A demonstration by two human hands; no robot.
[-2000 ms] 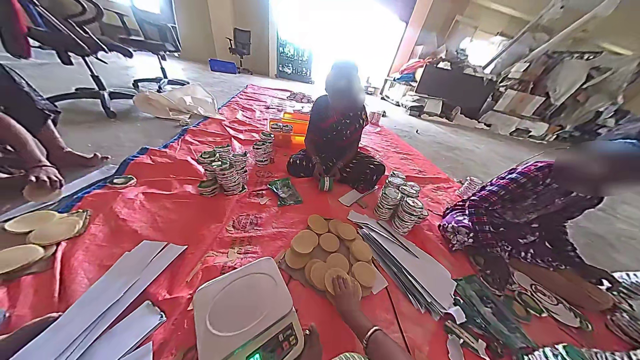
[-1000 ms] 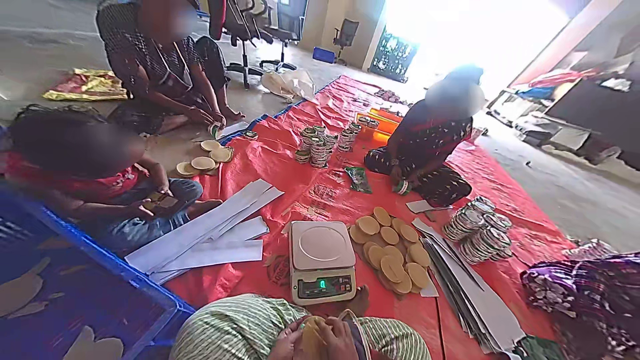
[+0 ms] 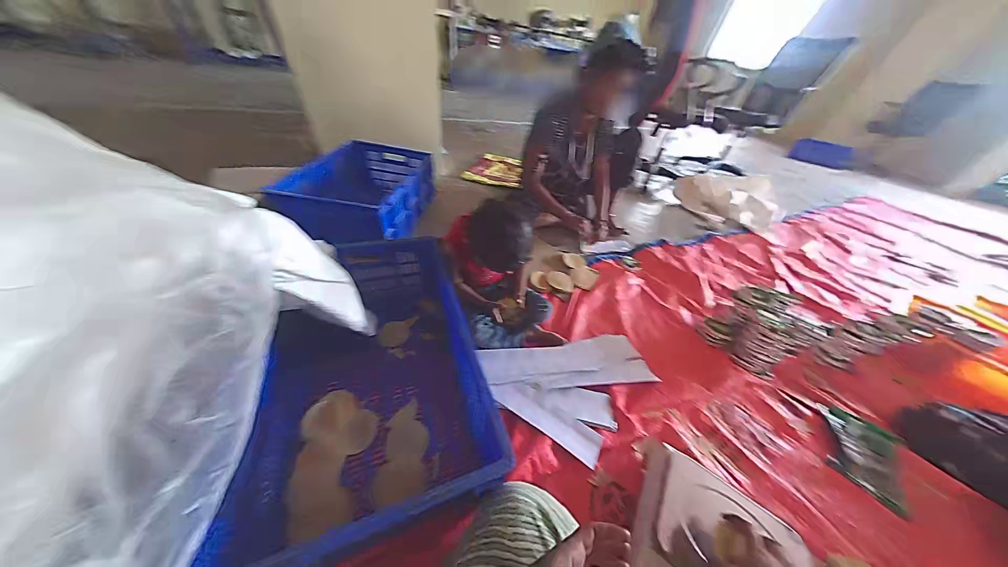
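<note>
At the bottom edge, my left hand point(image 3: 591, 545) is beside my knee in striped cloth, its fingers bent and partly cut off. My right hand point(image 3: 764, 547) is blurred over the pale weighing scale point(image 3: 665, 492), close to a small tan piece point(image 3: 732, 539); whether the fingers grip it cannot be told. Left of my knee stands a blue plastic crate point(image 3: 492, 441) with thin tan discs point(image 3: 339, 421) lying inside. Long white paper strips point(image 3: 551, 409) lie on the red sheet point(image 3: 669, 315) beyond the scale.
Clear plastic sheeting point(image 3: 118, 354) fills the left side. Another blue crate point(image 3: 346, 185) stands behind. Two people sit beyond the strips, near round tan discs point(image 3: 561, 282). Stacks of round packets point(image 3: 760, 331) and a green packet point(image 3: 866, 457) lie on the sheet at right.
The view has swung far to the left. My hands were together over my lap a second ago; now they are apart, the right one over the scale.
</note>
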